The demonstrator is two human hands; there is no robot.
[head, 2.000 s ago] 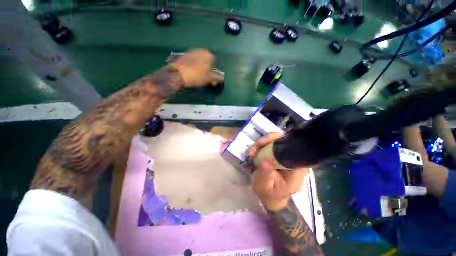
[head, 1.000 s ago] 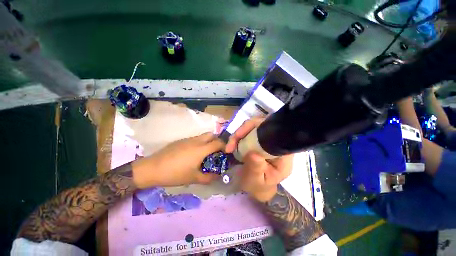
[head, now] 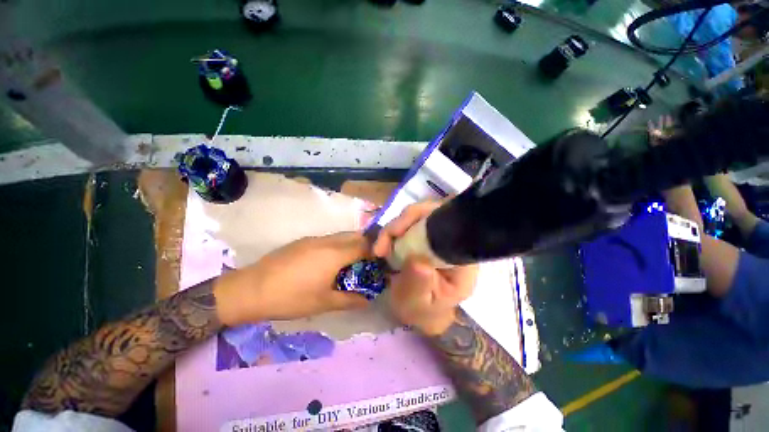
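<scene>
My left hand (head: 295, 274) holds an LED unit (head: 362, 278) over the torn cardboard mat (head: 278, 211), its blue-black electronics facing up. My right hand (head: 430, 287) grips the cream nose of the black electric screwdriver (head: 514, 207). The nose end is at the right side of the unit; the bit tip is too small to tell. Another LED unit (head: 211, 173) with a pale lead wire stands at the mat's back left corner. The white screw feeder (head: 459, 160) is behind the screwdriver, partly hidden by it.
A green conveyor belt (head: 337, 93) with a white edge runs across the back. It carries a unit (head: 222, 78), a black ring with a pale centre (head: 258, 13) and several black parts. At right are a second blue and white feeder (head: 632, 270) and another person's blue sleeve (head: 717, 329).
My left hand came back from the belt, now with a unit in it, and meets the screwdriver over the mat. The belt's units have shifted left.
</scene>
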